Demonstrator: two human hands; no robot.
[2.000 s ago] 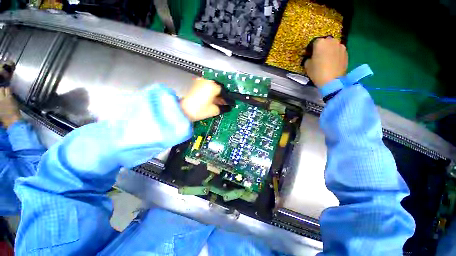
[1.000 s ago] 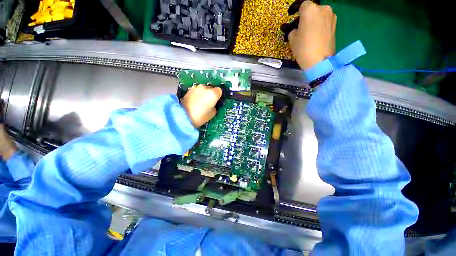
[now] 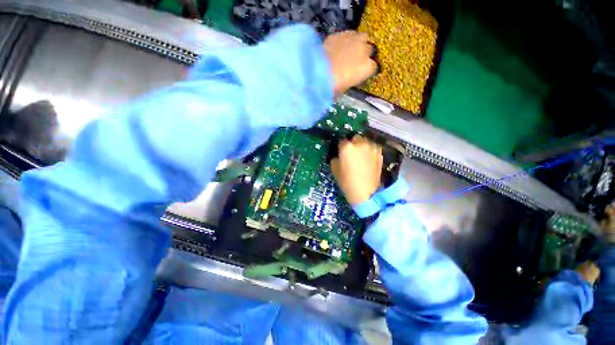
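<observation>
A green circuit board point(image 3: 297, 182) with white, blue and yellow parts sits in a black carrier fixture point(image 3: 232, 236) with pale green clamps on the conveyor. A narrow green board point(image 3: 344, 120) lies along its far edge. My left hand point(image 3: 350, 60) is at the near left edge of the bin of small yellow components point(image 3: 401, 54); its fingertips are partly hidden and I cannot tell whether it holds one. My right hand point(image 3: 359, 167) is over the far right part of the circuit board, fingers bent down; its fingertips are hidden.
A bin of dark grey block components point(image 3: 297, 12) stands left of the yellow ones, partly behind my left sleeve. Toothed conveyor rails point(image 3: 465, 168) run along the far side. A blue cord trails right from my right wrist. At the right edge, another person's hand point(image 3: 588, 271) is near another green board.
My left hand has moved from the board up to the yellow component bin. My right hand has moved from that bin down to the board. The view has shifted and tilted.
</observation>
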